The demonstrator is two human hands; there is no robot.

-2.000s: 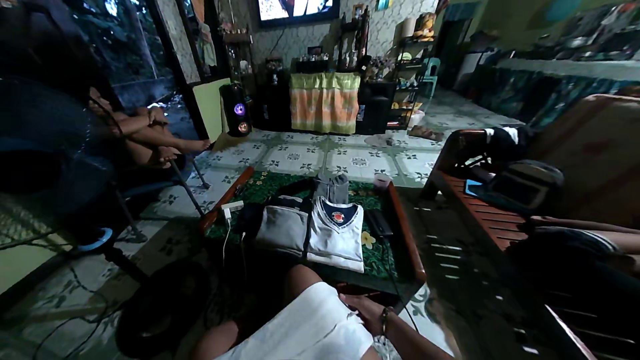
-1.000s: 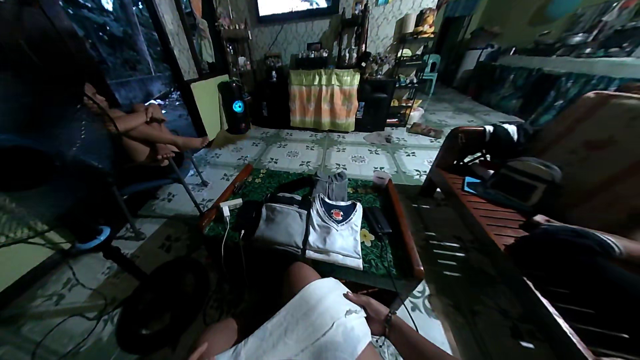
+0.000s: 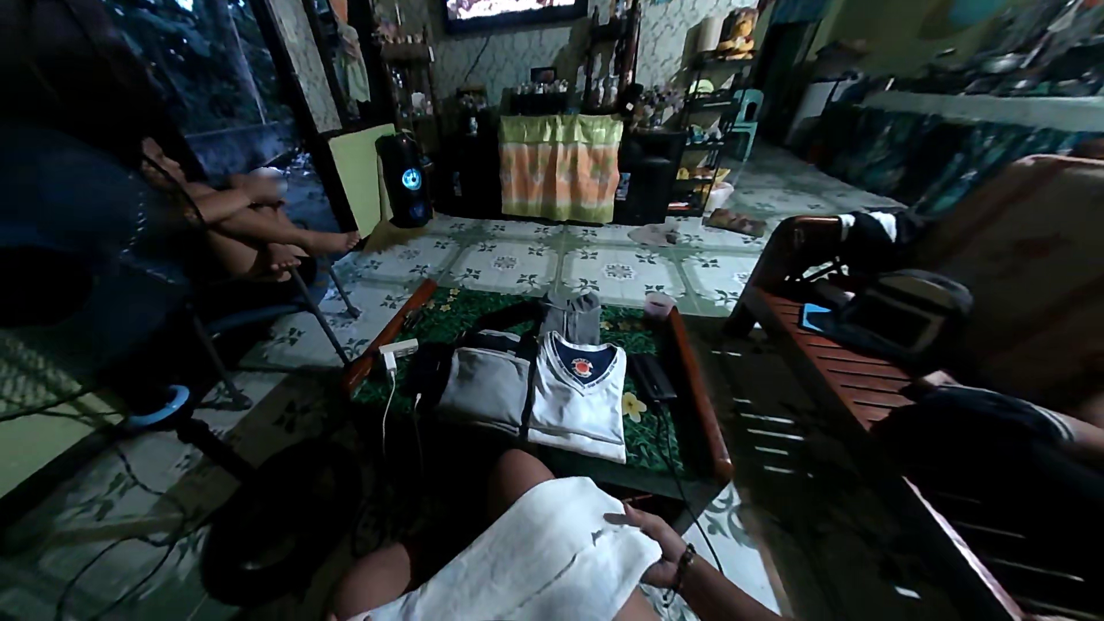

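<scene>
A white cloth garment (image 3: pixel 543 552) lies spread over my lap and thighs. My right hand (image 3: pixel 655 543), with a beaded bracelet at its wrist, grips the garment's right end between thumb and fingers. My left hand does not show; the bottom edge of the view cuts it off. Beyond my knees, a folded white V-neck shirt (image 3: pixel 578 401) with a dark collar lining rests on the low table (image 3: pixel 709 414). Beside it on the left is a gray and black bag (image 3: pixel 486 388), with a folded gray cloth (image 3: pixel 571 317) behind.
A black device with a cable (image 3: pixel 652 377), a white power adapter (image 3: pixel 398 348) and a cup (image 3: pixel 659 305) stand on the table. A pedestal fan (image 3: pixel 280 522) is at left, near a seated person (image 3: pixel 250 211). At right, a wooden bench (image 3: pixel 849 371) holds a backpack (image 3: pixel 906 312) and another person's limbs.
The white garment has shifted on my lap, and my right hand has moved along with its right end. My left hand, partly seen at the bottom edge a second ago, is out of view.
</scene>
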